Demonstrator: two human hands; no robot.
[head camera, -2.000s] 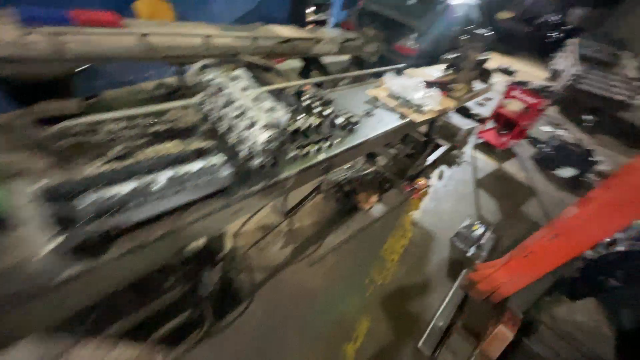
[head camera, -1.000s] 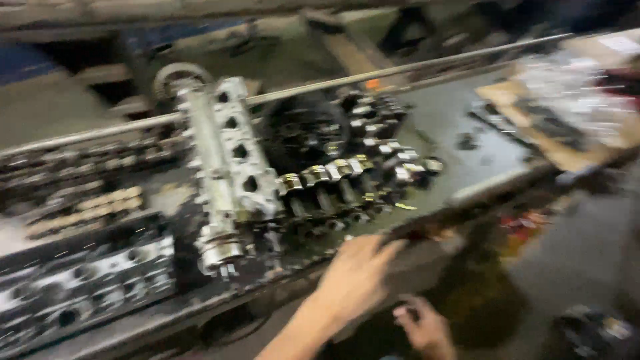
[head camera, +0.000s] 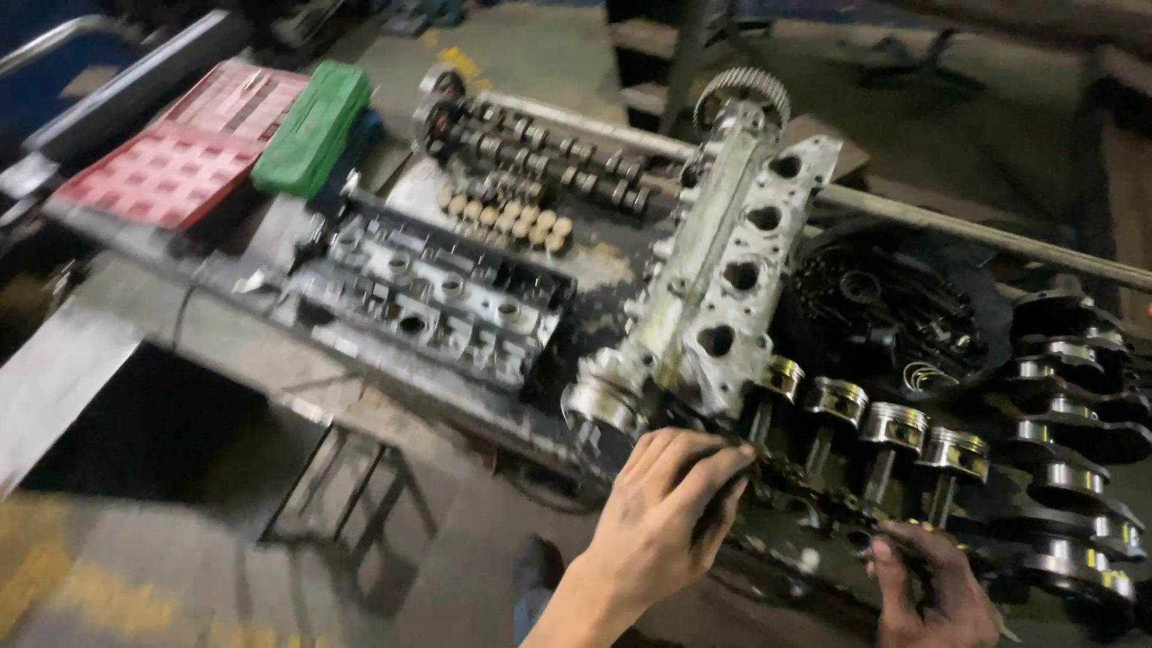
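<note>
My left hand (head camera: 670, 504) reaches over the bench's front edge with its fingers curled, just below the base of a metal cylinder head (head camera: 742, 270); whether it holds anything cannot be told. Close to the big end of a connecting rod is my right hand (head camera: 936, 576), thumb and fingers bent near a small dark ring-shaped part (head camera: 859, 540); its hold on that part is unclear. Between and above the hands stand several pistons (head camera: 895, 425) with their connecting rods pointing toward me. A crankshaft (head camera: 1066, 450) lies at the right.
Another cylinder head (head camera: 432, 288) lies left of centre, with camshafts (head camera: 549, 148) and small round tappets (head camera: 513, 223) behind it. Farther left are an open red tool case (head camera: 171, 175) and a green case (head camera: 315, 130). A round tray (head camera: 900, 306) holds dark small parts. A metal stand (head camera: 346, 486) is below.
The view has swung left along the bench, bringing the red and green cases into sight. Both hands remain at the front edge, near the pistons.
</note>
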